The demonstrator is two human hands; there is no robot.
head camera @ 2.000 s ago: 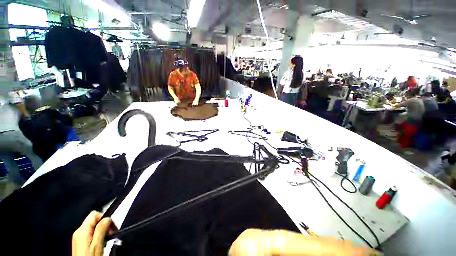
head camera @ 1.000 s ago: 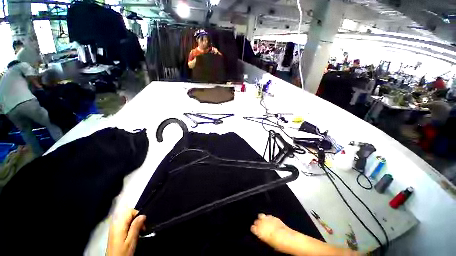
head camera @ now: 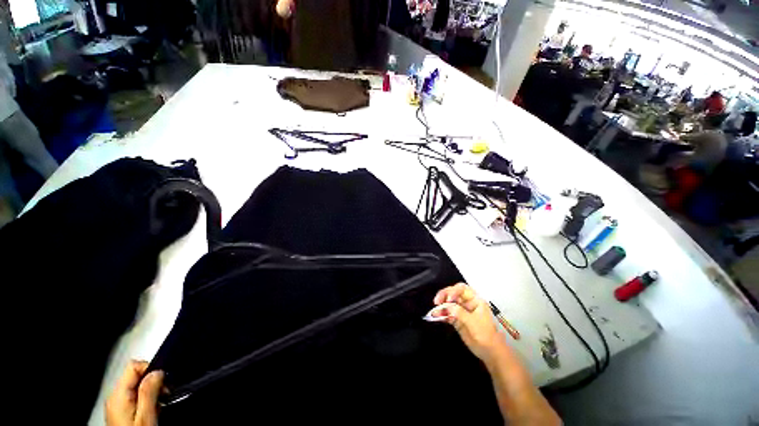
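My left hand [head camera: 136, 398] is shut on one end of a black plastic hanger [head camera: 291, 334] at the lower left. The hanger is held over black trousers [head camera: 308, 208], its hook pointing to the upper left. The trousers lie on the white table with the gathered waist at the far end. My right hand [head camera: 468, 320] is over the trousers' right side, with a small whitish piece [head camera: 439, 312] pinched between its fingers. Orange-handled thread snips [head camera: 504, 321] lie just right of it.
Second black trousers [head camera: 83, 241] lie at left. Hangers [head camera: 316, 141], a spray gun [head camera: 584, 212], power cords [head camera: 553, 287] and thread spools [head camera: 637, 286] lie on the white table [head camera: 241, 108]. A brown garment [head camera: 324, 93] lies at the far end, where a person stands.
The view has tilted down. My right hand has come up over the trousers and now pinches the whitish piece. My left hand still holds the hanger. The far person has lifted a brown garment.
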